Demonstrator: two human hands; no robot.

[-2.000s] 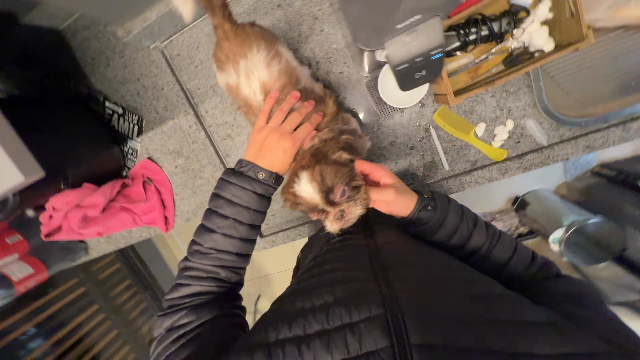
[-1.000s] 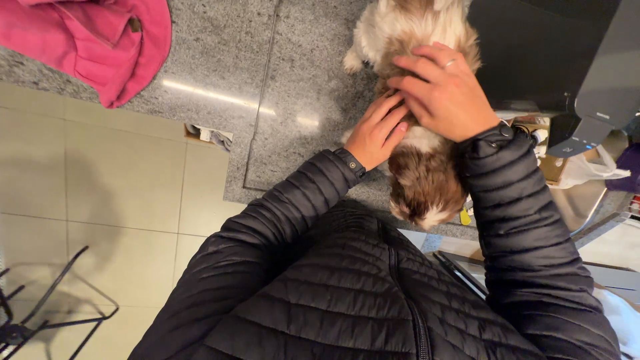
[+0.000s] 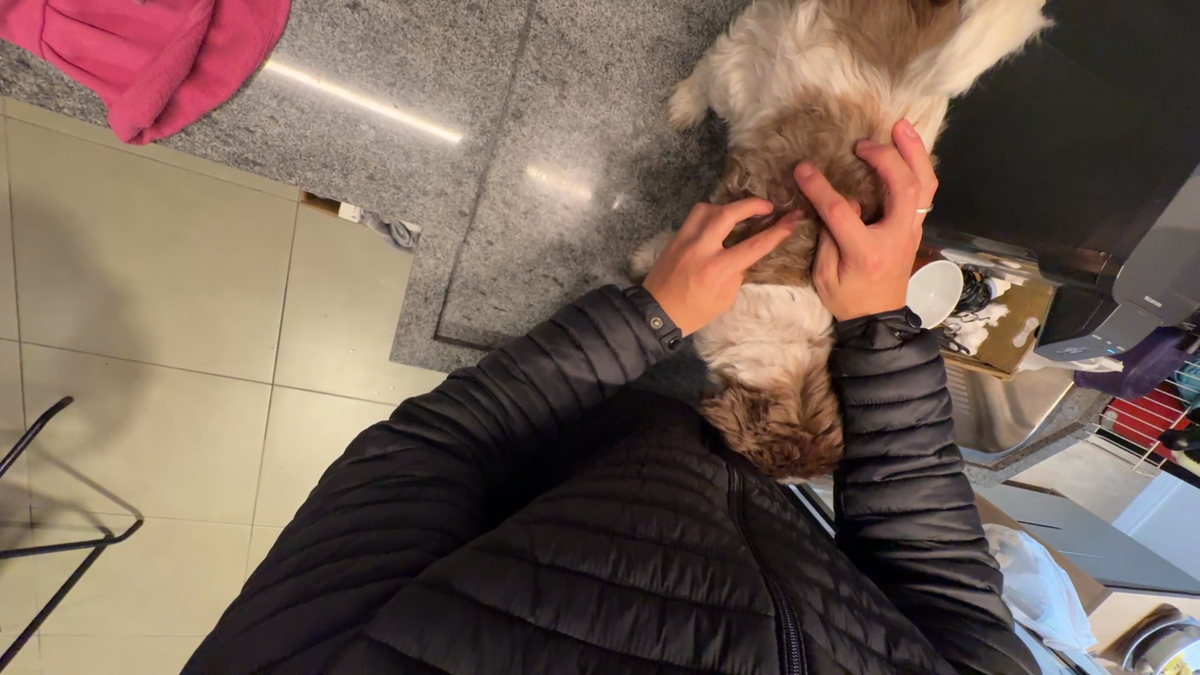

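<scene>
A brown and white long-haired dog [image 3: 771, 333] is on the grey stone counter [image 3: 562, 187], its head low against the front of my black quilted jacket and its rump toward the top edge. My left hand [image 3: 708, 262] rests on the left side of its back, thumb and fingers bent into the brown fur. Opposite it, my right hand [image 3: 872, 225], with a ring on one finger, lies on the right side of the back with fingers spread. The fingertips of both hands are close together, parting the fur. The dog's face is hidden.
A pink fleece cloth [image 3: 178, 56] lies at the counter's upper left. Right of the dog are a large black device [image 3: 1069, 141], a white bowl [image 3: 935, 292], a wooden box [image 3: 1017, 328] with small items and a metal sink [image 3: 1003, 403]. Black metal legs [image 3: 70, 544] stand on the tiled floor.
Two seconds ago one hand lay on the dog's back and the other at its head; now both are on its back. Since one second ago my hands have moved apart from overlapping. The view has shifted.
</scene>
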